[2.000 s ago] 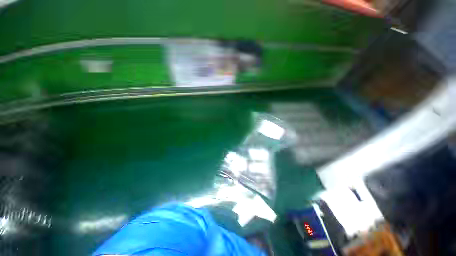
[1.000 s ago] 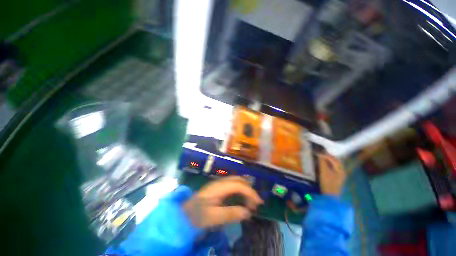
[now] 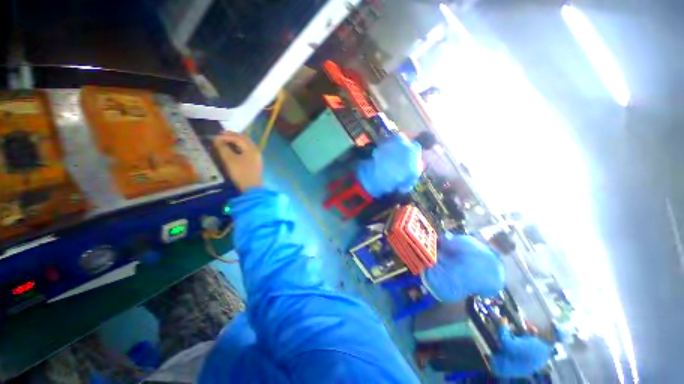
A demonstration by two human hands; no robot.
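My right hand [image 3: 241,161] is bare below a blue sleeve. Its fingers are curled at the right end of the machine's sliding table [image 3: 78,154], beside a dark part; whether it holds anything cannot be told. My left hand is out of the picture. Two orange fixtures lie on the silver table: the left fixture [image 3: 46,169] has a dark centre and is cut off by the picture's edge, the right fixture [image 3: 139,142] is paler. The blue control panel [image 3: 124,236] runs below them, with a red display, a round gauge [image 3: 97,259] and green-lit parts.
The white machine frame [image 3: 281,60] rises beside my hand. A yellow-orange cable [image 3: 271,120] hangs to its right. Farther right are seated people in blue [image 3: 394,166], a red stool [image 3: 349,196], stacked red trays [image 3: 412,238] and benches. Bright lamps glare above.
The view has swung right, so the machine now lies at the left and the work floor shows. My left hand has left the picture. My right hand remains at the table's right end.
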